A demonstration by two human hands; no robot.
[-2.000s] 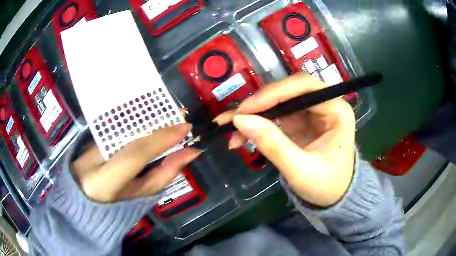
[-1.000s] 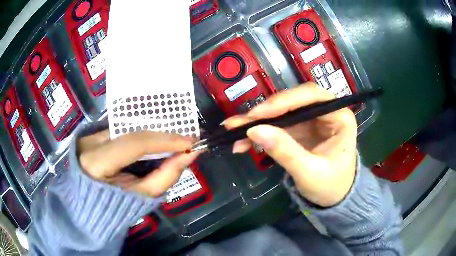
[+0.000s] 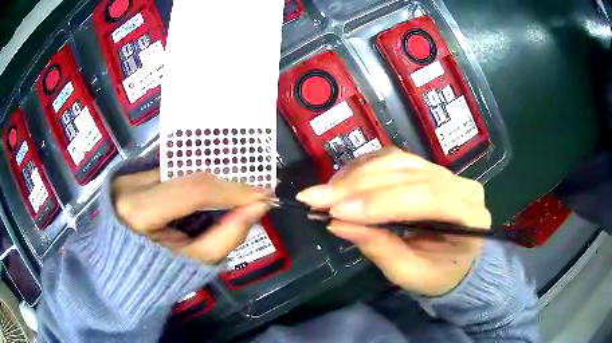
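Note:
My left hand (image 3: 194, 211) grips the lower end of a white dot label sheet (image 3: 221, 74) between thumb and fingers. The sheet is blank above, with rows of small dark dots at its lower part. My right hand (image 3: 409, 218) holds dark tweezers (image 3: 436, 228) nearly level, tips pointing left and meeting the sheet's lower right edge at my left fingertips. Whether a dot is between the prongs cannot be told. Behind my hands, red phone units (image 3: 329, 120) with black-ringed round parts lie in a clear blister tray (image 3: 500, 144). One unit under my left hand is partly hidden.
More red units (image 3: 74, 120) lie in tray pockets at the left, and one (image 3: 433, 90) at the right. A red plastic piece (image 3: 540, 221) lies on the green surface at the right. A fan grille (image 3: 12, 325) shows at the lower left corner.
The sheet has swung from tilted to nearly upright and shifted right. My right hand has turned, lowering the tweezers' rear end so they lie nearly level.

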